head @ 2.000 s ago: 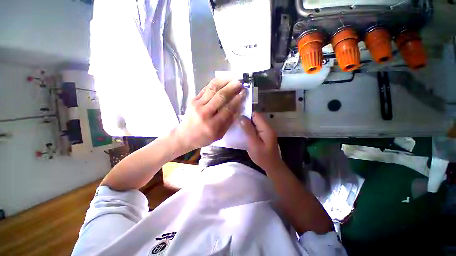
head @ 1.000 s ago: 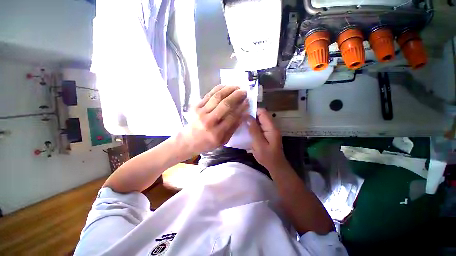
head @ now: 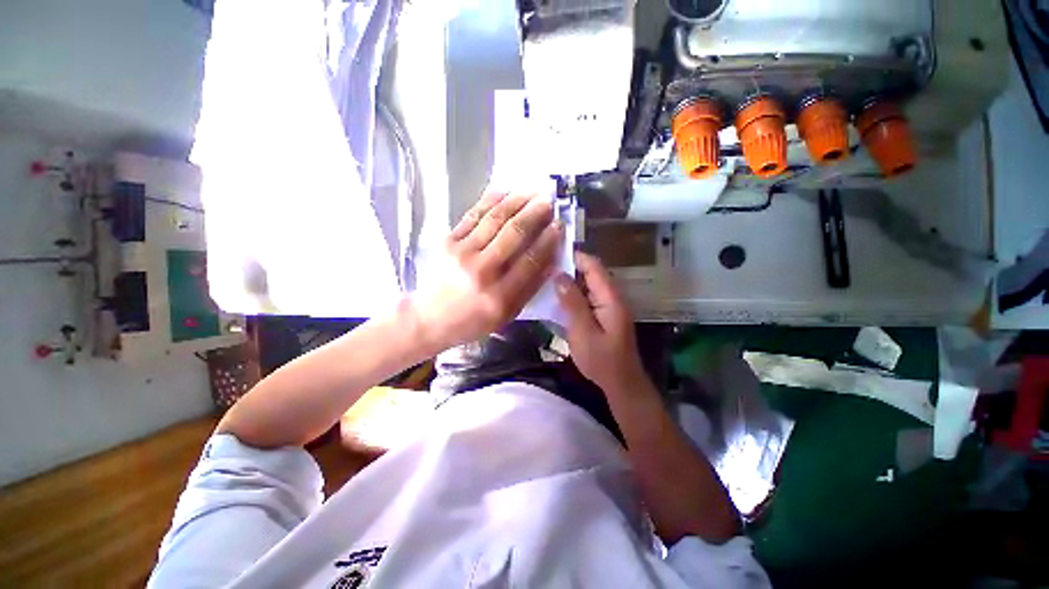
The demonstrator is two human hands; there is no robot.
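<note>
A white cut piece (head: pixel 550 301) lies under the presser foot area (head: pixel 564 184) of the overlock machine (head: pixel 579 86). Its far end shows beyond the foot, left of the machine head; glare hides its outline. My left hand (head: pixel 489 265) lies flat over the piece, fingers together, fingertips just before the foot, holding it down. My right hand (head: pixel 596 301) holds the piece's right edge near the table's front edge, thumb towards the cloth. A pile of white panels (head: pixel 293 173) lies left of the machine.
Four orange tension knobs (head: pixel 762 136) are on the machine front. A dark slim tool (head: pixel 834 239) lies on the machine table (head: pixel 771 288) at the right. White scraps (head: pixel 845 380) lie on a green surface below the table edge. A second machine (head: pixel 155 259) stands far left.
The white piece has moved away from me through the foot; more shows beyond it and less hangs near me. Both hands stay close to the foot. The camera view has shifted slightly.
</note>
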